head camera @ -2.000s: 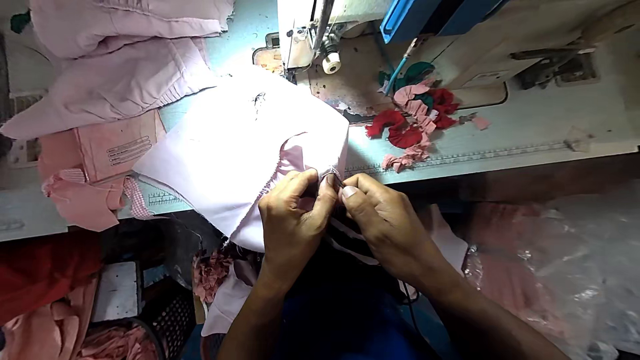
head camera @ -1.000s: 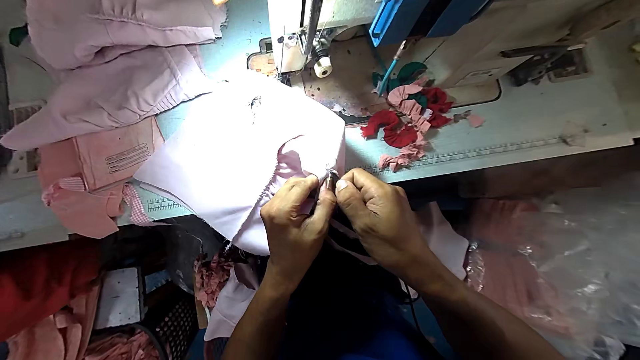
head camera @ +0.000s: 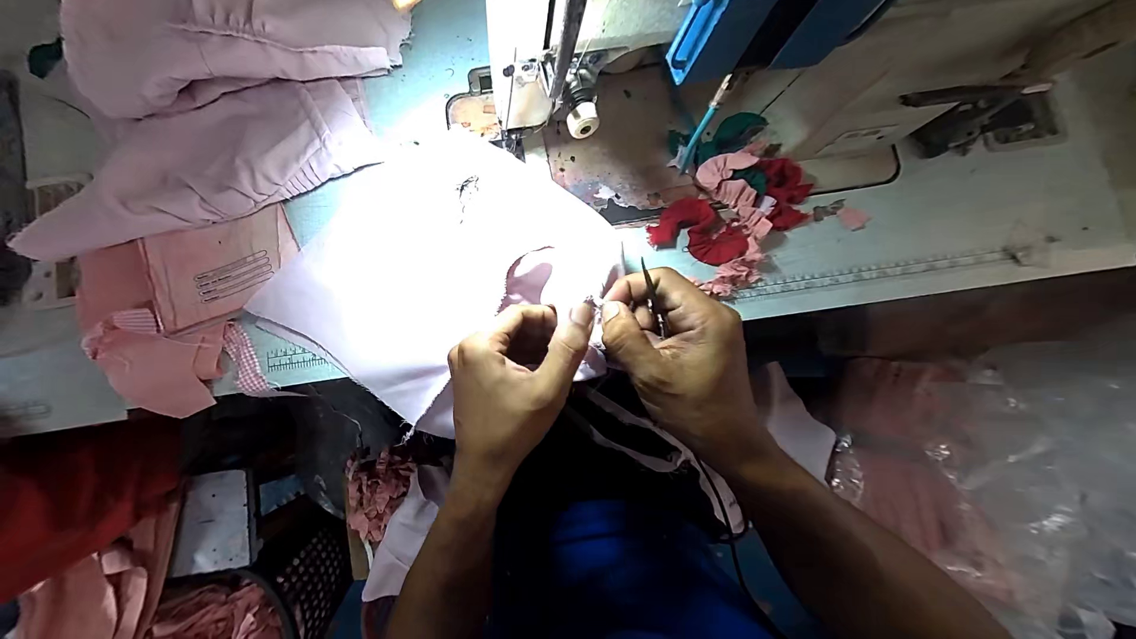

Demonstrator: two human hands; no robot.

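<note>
A pale pink fabric piece [head camera: 382,266], brightly lit, lies over the table's front edge and reaches up toward the sewing machine's needle area [head camera: 515,133]. My left hand [head camera: 515,382] pinches the fabric's edge between thumb and forefinger. Opposite it, almost touching, my right hand [head camera: 679,346] pinches the same edge. A small pointed dark metal tool [head camera: 650,288], perhaps thread snips, is also held in my right hand, its tip pointing up past the fingers. A curved opening with a gathered edge shows in the fabric just beyond my left hand. The exact spot between the fingertips is partly hidden.
Gathered pink fabric pieces [head camera: 222,160] are piled at the left, above a salmon-coloured packet [head camera: 209,266]. Red, green and pink scraps [head camera: 719,240] lie right of the machine. A measuring tape [head camera: 887,266] runs along the table edge. Below are a black basket [head camera: 311,559] and clear plastic [head camera: 1021,461].
The pointed tool now sticks up from my right hand, clear of the fabric edge; a second ago it was between both hands. My right fingers have shifted slightly, and both hands still pinch the fabric.
</note>
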